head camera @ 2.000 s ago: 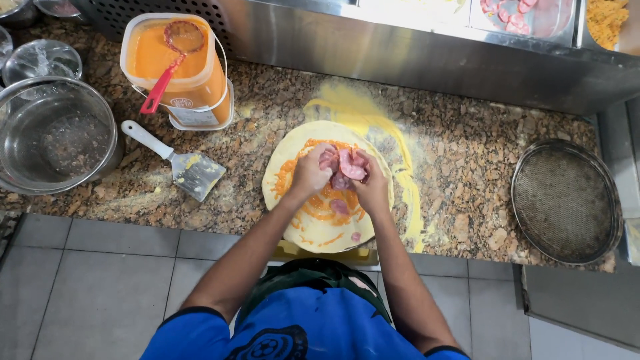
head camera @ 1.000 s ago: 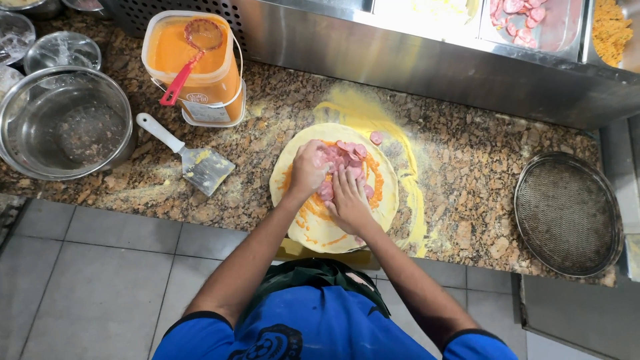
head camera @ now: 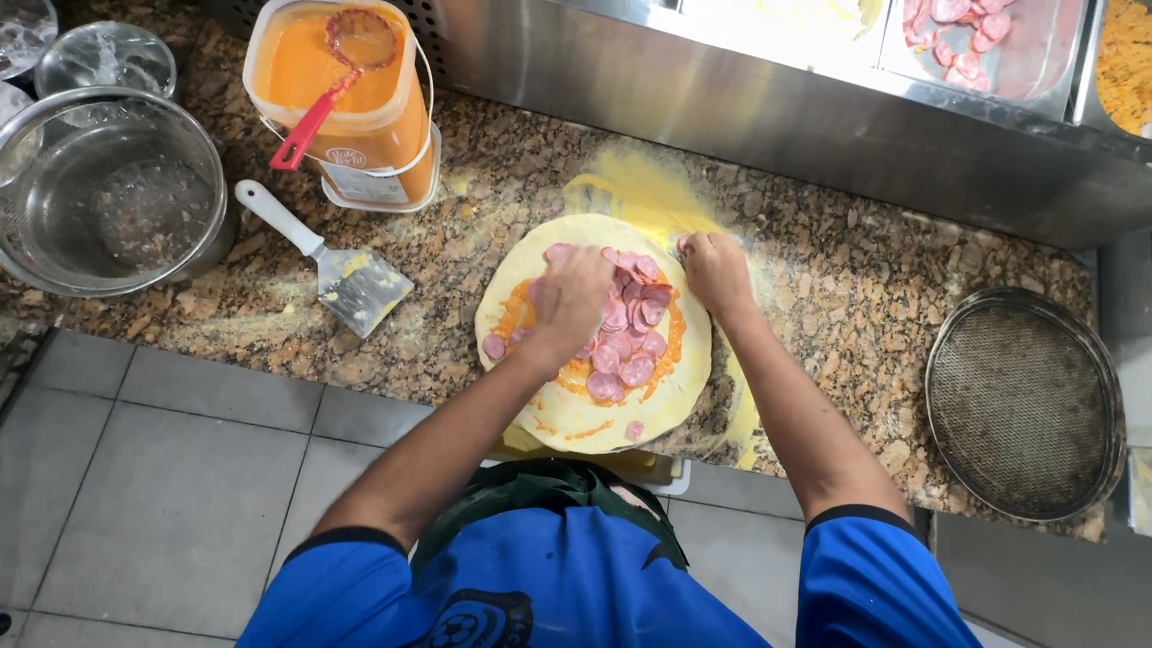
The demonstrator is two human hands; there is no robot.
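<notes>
A round of pizza dough (head camera: 576, 434) lies on the granite counter near its front edge, with orange sauce (head camera: 668, 346) spread over its middle. Pink sausage slices (head camera: 621, 346) are heaped on the sauce, and one lone slice (head camera: 634, 430) rests near the lower rim. My left hand (head camera: 573, 297) lies over the upper left of the heap, fingertips hidden beneath it. Just past the dough's upper right edge, my right hand (head camera: 715, 270) pinches a sausage slice (head camera: 684, 243) at the counter.
Orange sauce fills a plastic tub (head camera: 387, 171) holding a red-handled ladle (head camera: 310, 126). Left of the dough are a scraper (head camera: 360, 283) and a steel pot (head camera: 117, 193). A round mesh pizza screen (head camera: 1026, 405) is at right. Yellow flour (head camera: 639, 193) dusts the counter; topping trays (head camera: 1048, 49) stand behind.
My hands, close together over the dough before, are now apart: the right has moved to the slice lying off the dough's upper right edge. The sausage slices have spread across the sauce.
</notes>
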